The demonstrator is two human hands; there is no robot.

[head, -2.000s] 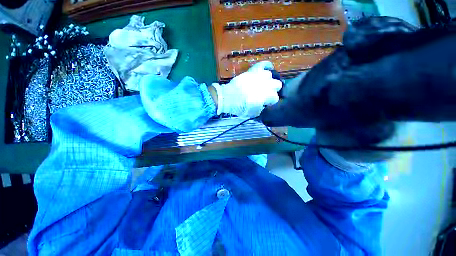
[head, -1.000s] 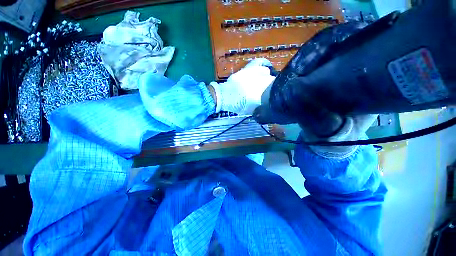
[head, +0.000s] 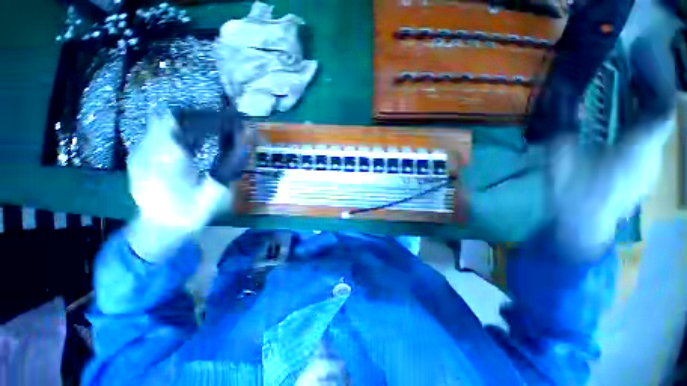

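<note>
A silvery finned heat sink lies in an orange-brown jig in front of me. A row of small black components runs along its upper side. A thin black lead with a white tip crosses the fins. My left hand, white-gloved and motion-blurred, is at the jig's left end, with a dark patch at its fingers. My right hand, gloved and strongly blurred, is right of the jig, beside the dark electric screwdriver. Blur hides whether either hand holds anything.
Tiny silvery screws lie on black sheet at left, with white-tipped parts behind them. A crumpled off-white cloth is beside the screws. An orange-brown component board with dark rows lies behind the jig.
My left hand has moved left off the heat sink, uncovering the component row. The screwdriver has moved up and right, away from the jig. My right hand has moved right. The view has shifted.
</note>
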